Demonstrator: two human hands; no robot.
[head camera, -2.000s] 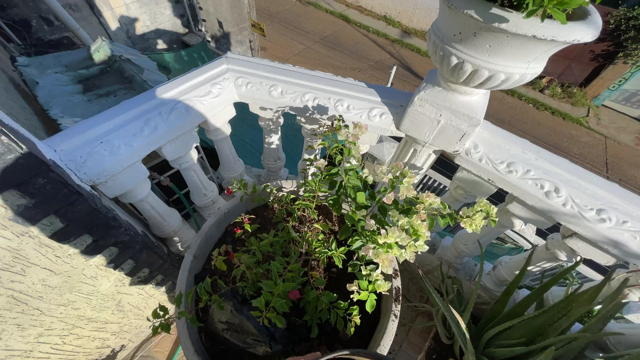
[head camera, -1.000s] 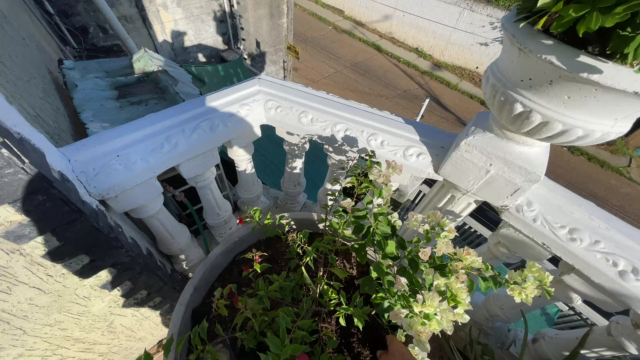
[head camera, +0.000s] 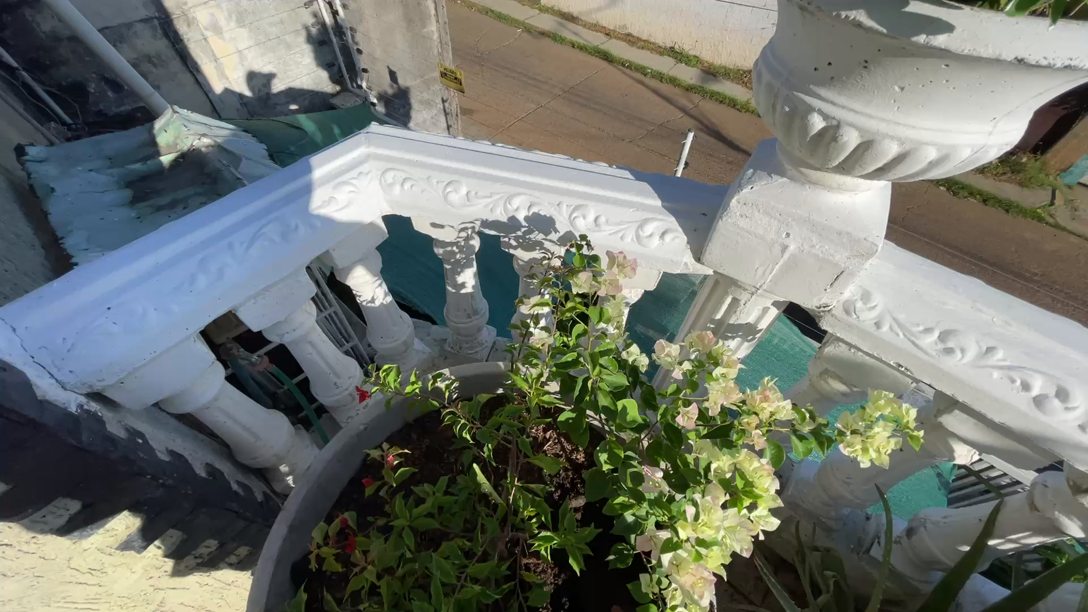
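Note:
Neither of my hands is in view. A large round grey planter (head camera: 293, 523) stands at the lower middle, its bottom part cut off by the frame edge. Dark soil (head camera: 565, 463) shows between the stems in it. On its right side grows a bougainvillea with pale cream and pinkish bracts (head camera: 718, 501), one branch reaching right toward the balusters. Lower leafy stems (head camera: 425, 544) with a few small red flowers (head camera: 348, 542) fill the left side.
A white balustrade (head camera: 527, 191) with turned balusters (head camera: 463, 293) bends around the planter. A white urn planter (head camera: 901, 93) stands on its post at the upper right. Spiky aloe-like leaves (head camera: 960, 561) rise at the lower right. A textured wall (head camera: 110, 561) is at the left, a street (head camera: 586, 110) beyond.
The view has shifted closer to the balustrade corner. A bit of what may be a finger at the bottom edge one second ago is no longer visible.

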